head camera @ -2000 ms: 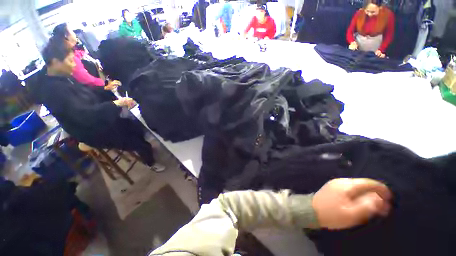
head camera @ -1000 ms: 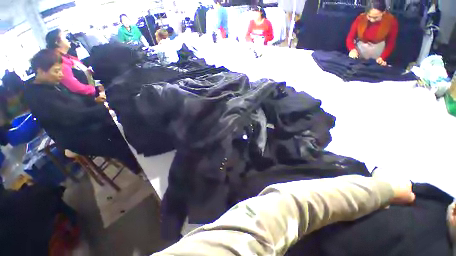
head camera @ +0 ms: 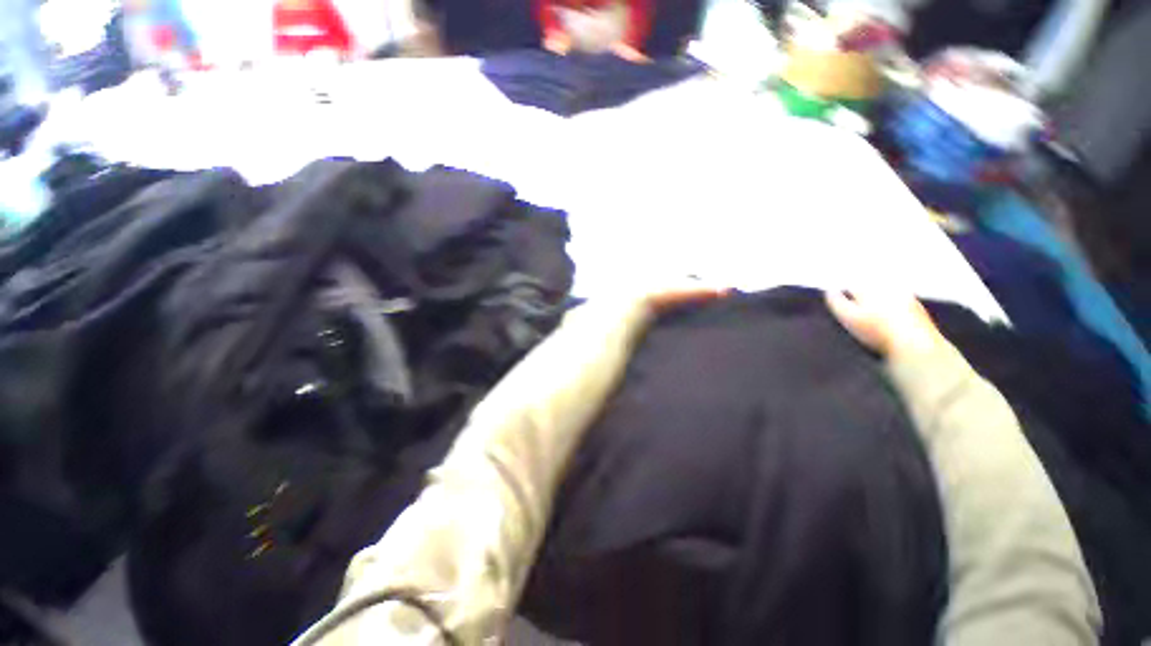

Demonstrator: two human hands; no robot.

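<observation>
A matt black garment (head camera: 757, 429) lies spread on the white table in front of me, with soft folds down its middle. My left hand (head camera: 669, 298) is at its far left edge, with the fingers partly hidden at the cloth. My right hand (head camera: 881, 318) is at its far right edge, with the fingertips on or around the cloth. The view is blurred, and I cannot tell whether either hand grips the edge or only rests on it.
A heap of black garments (head camera: 316, 252), partly shiny, lies at the left, with small gold dots on one piece. The white table (head camera: 757, 189) stretches beyond. A person in red (head camera: 591, 23) is at the far side by dark cloth (head camera: 568, 83). Mixed cloths lie at the right.
The view has swung to the right and down. My right hand has come fully into view, and both hands are now at the garment's far edge. The seated people at the left have left the picture.
</observation>
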